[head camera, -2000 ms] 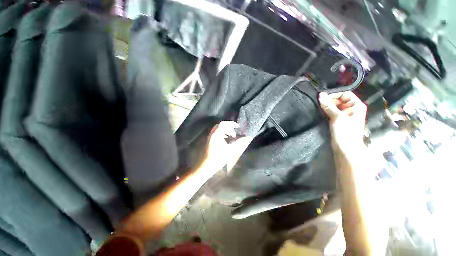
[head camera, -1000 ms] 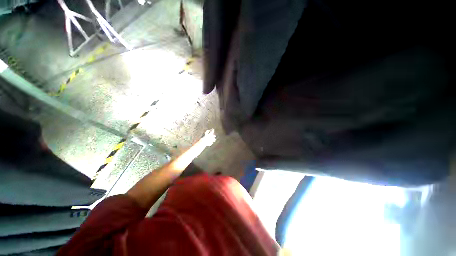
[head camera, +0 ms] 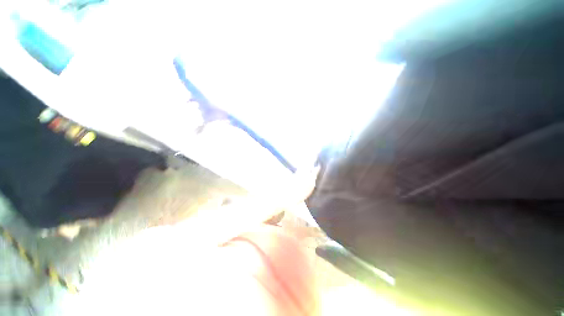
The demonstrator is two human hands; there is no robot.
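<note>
A large dark garment (head camera: 457, 148) fills the right side, blurred, with a pale crease across it. Its left edge meets the glaring white surface. A pale, washed-out shape at that edge may be one of my hands, but glare hides its outline and I cannot tell which hand or whether it holds the cloth. No other hand can be made out.
An overexposed white table surface (head camera: 266, 68) with a thin blue line fills the upper middle. Dark cloth (head camera: 80, 173) lies at left near small coloured items (head camera: 67, 128). Yellow-black floor tape (head camera: 54, 274) shows lower left. My reddish clothing (head camera: 284, 265) is below.
The view has swung from jackets and a hanger, past the floor aisle, to the bright white surface. The outstretched left arm seen a second ago is no longer distinct.
</note>
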